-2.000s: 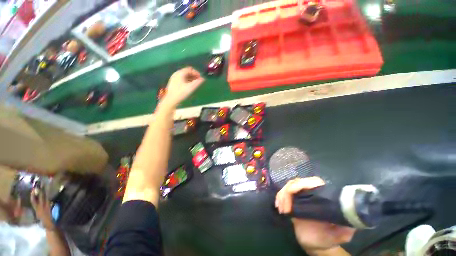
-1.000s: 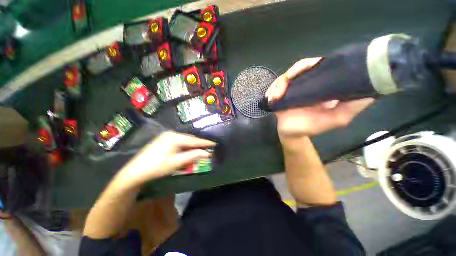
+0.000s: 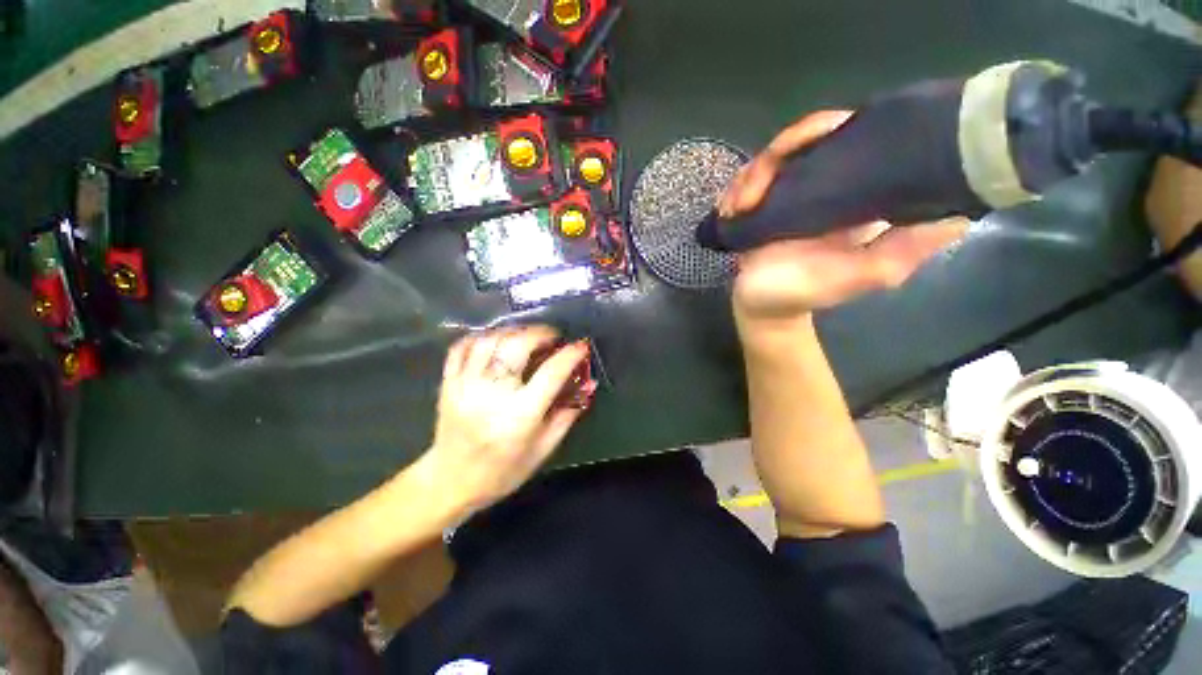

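Observation:
My right hand (image 3: 824,270) holds the thick black electric screwdriver (image 3: 863,165), which lies nearly level with its tip at the right part of the screw tray (image 3: 686,198). The tray is a round dish with grey speckled screws. My left hand (image 3: 508,402) is over an electronic unit (image 3: 580,375) near the bench's front edge. The hand covers most of this unit; a red part and a dark edge show at the fingertips.
Several electronic units (image 3: 481,172) lie left of and behind the tray. One with a grey disc (image 3: 348,194) and one at an angle (image 3: 264,297) lie to the left. A white round fan (image 3: 1101,468) stands below the bench. The black cable (image 3: 1028,317) runs at the right.
The view has moved down from the conveyor and red crate. My left hand has come back from the conveyor side to the front of the bench. The screwdriver tip is now over the tray.

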